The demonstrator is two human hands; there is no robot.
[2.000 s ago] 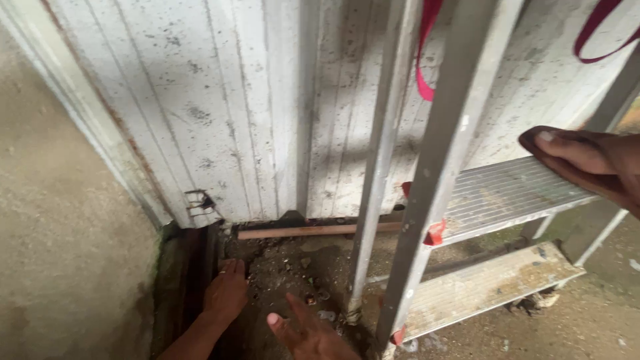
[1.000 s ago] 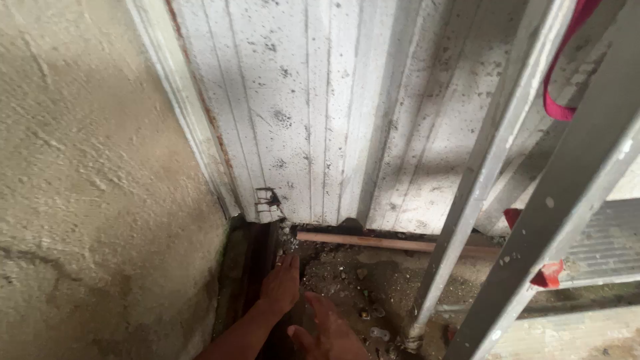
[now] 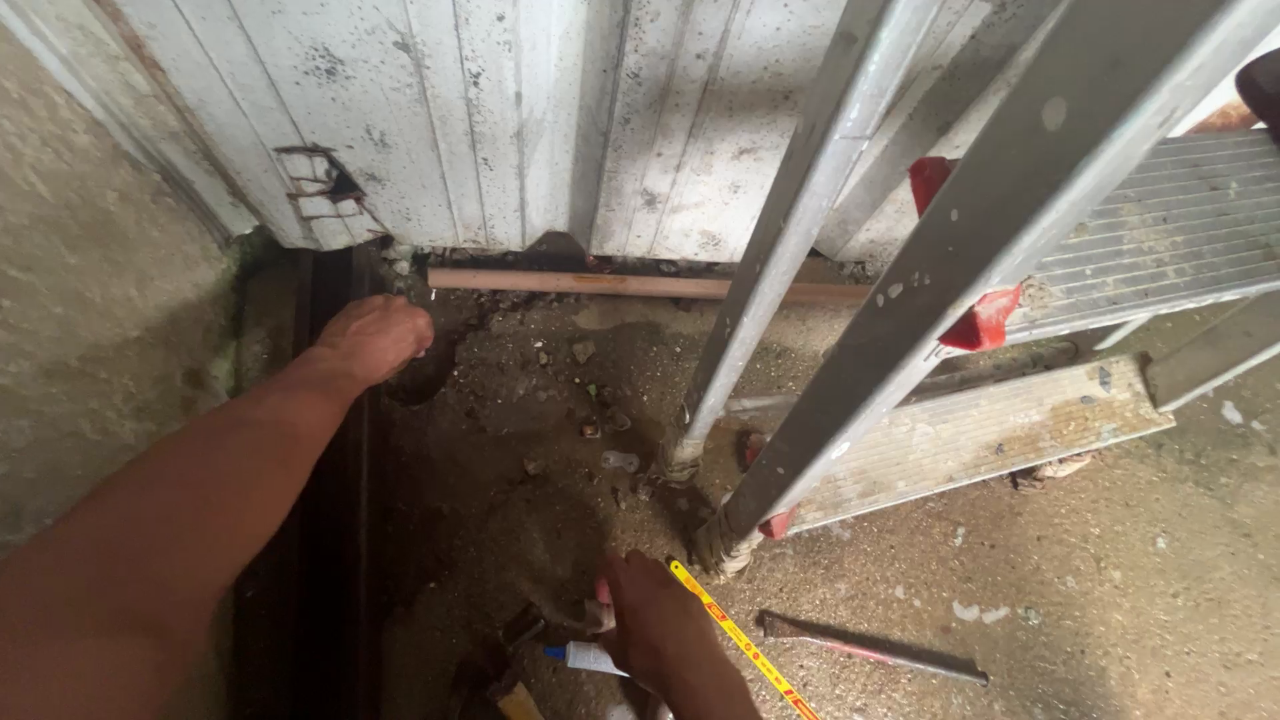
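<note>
My left hand (image 3: pixel 378 338) is closed with its fingers curled, above the dirt at the left end of a pinkish-brown pipe (image 3: pixel 580 284); whether it holds something small is hidden. Low in the view, my right hand (image 3: pixel 645 610) reaches down among items on the floor, its fingers mostly hidden, so its hold cannot be told. Beside it lie a white tube with a blue tip (image 3: pixel 590 657) and a yellow hacksaw blade (image 3: pixel 745 640). Farther right, a thin metal tool with a flattened end (image 3: pixel 880 652) rests on the concrete.
An aluminium stepladder (image 3: pixel 870 400) stands at right, cloth wrapped round its feet. A person's foot (image 3: pixel 1262 90) is on an upper step. Ahead is a corrugated metal sheet (image 3: pixel 480 130) with a torn patch; at left, a rough wall (image 3: pixel 90 270) and a dark channel (image 3: pixel 335 500).
My hands were close together by the pipe's end a second ago. My right hand has moved back to the tools on the floor; my left stays near the pipe. The view has shifted.
</note>
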